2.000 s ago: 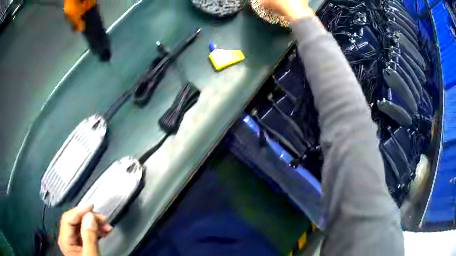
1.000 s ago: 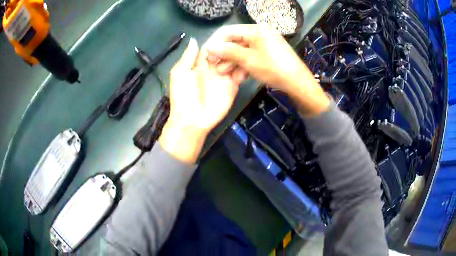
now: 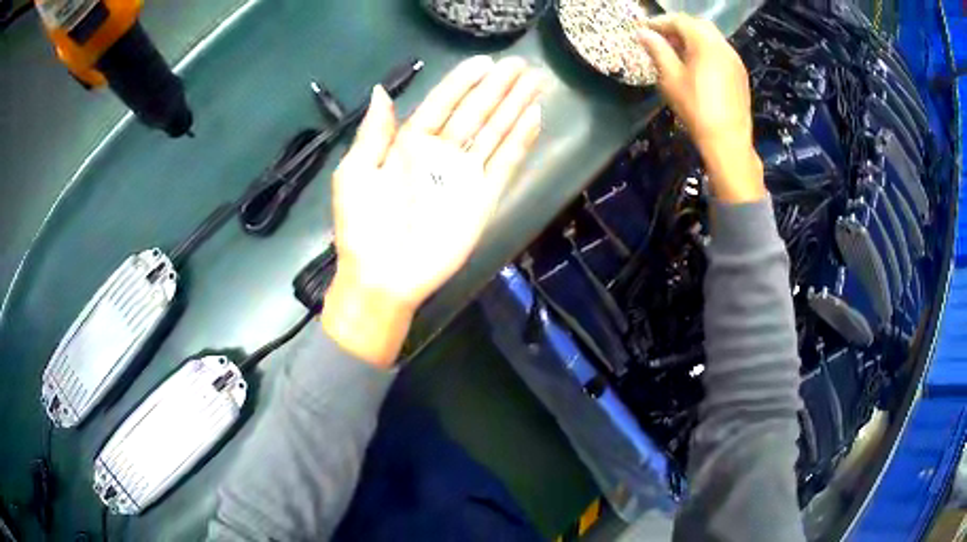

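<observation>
My left hand is palm up with fingers spread over the bench, and a few tiny screws lie on the palm. My right hand is at the right edge of a round dish of small pale screws, thumb and fingertips bent together; whether they pinch a screw cannot be told. Two silver ribbed power units lie side by side at the left, the nearer one closer to the bench edge. Their black cords run up the bench; my left hand and wrist partly hide the nearer unit's cord.
An orange and black electric screwdriver hangs at upper left. Another round dish holds grey metal pieces. A blue crate right of the bench edge is full of black corded units. Yellow-black floor marking shows at the bottom.
My right hand has gone from the nearer unit's side of my left palm back to the screw dish. My left hand left the nearer unit and now lies flat open, showing the screws.
</observation>
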